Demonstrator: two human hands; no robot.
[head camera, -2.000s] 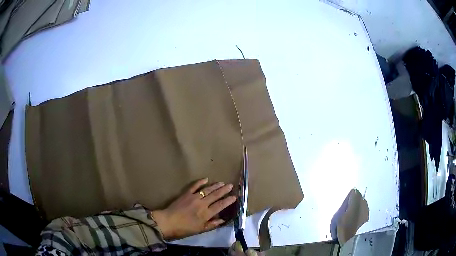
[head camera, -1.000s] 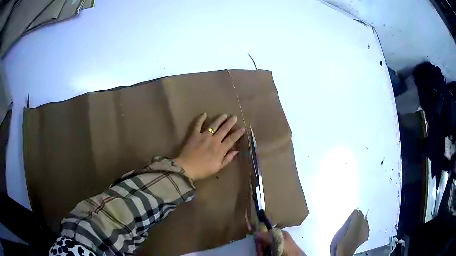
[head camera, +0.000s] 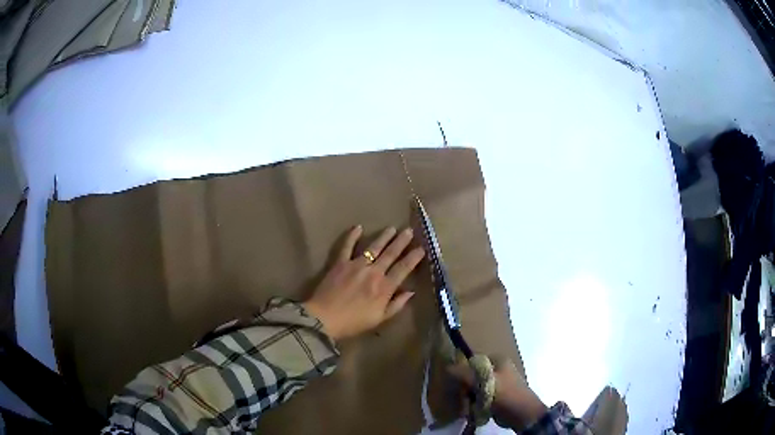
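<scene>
A brown garment panel (head camera: 246, 229) lies flat on the white tabletop, with a stitched-looking line near its right end. My left hand (head camera: 365, 289) rests flat on the panel, fingers spread, just left of the cut, a ring on one finger. My right hand (head camera: 493, 386), partly blurred near the bottom edge, holds the fabric shears (head camera: 442, 289) by their wrapped handles. The blades lie along the line, tips pointing away from me. A gap in the cloth shows white below, left of the handles.
A small brown offcut (head camera: 608, 412) lies near the table's front right. Stacked beige pieces (head camera: 93, 30) lie at the far left. Dark cloth (head camera: 738, 195) is beyond the right table edge (head camera: 680, 229). A loose thread (head camera: 442, 133) sticks out at the panel's far edge.
The shears and my right hand have moved away from me along the line, and the cut is longer. My left hand has moved up the panel. The panel appears slightly lower in view.
</scene>
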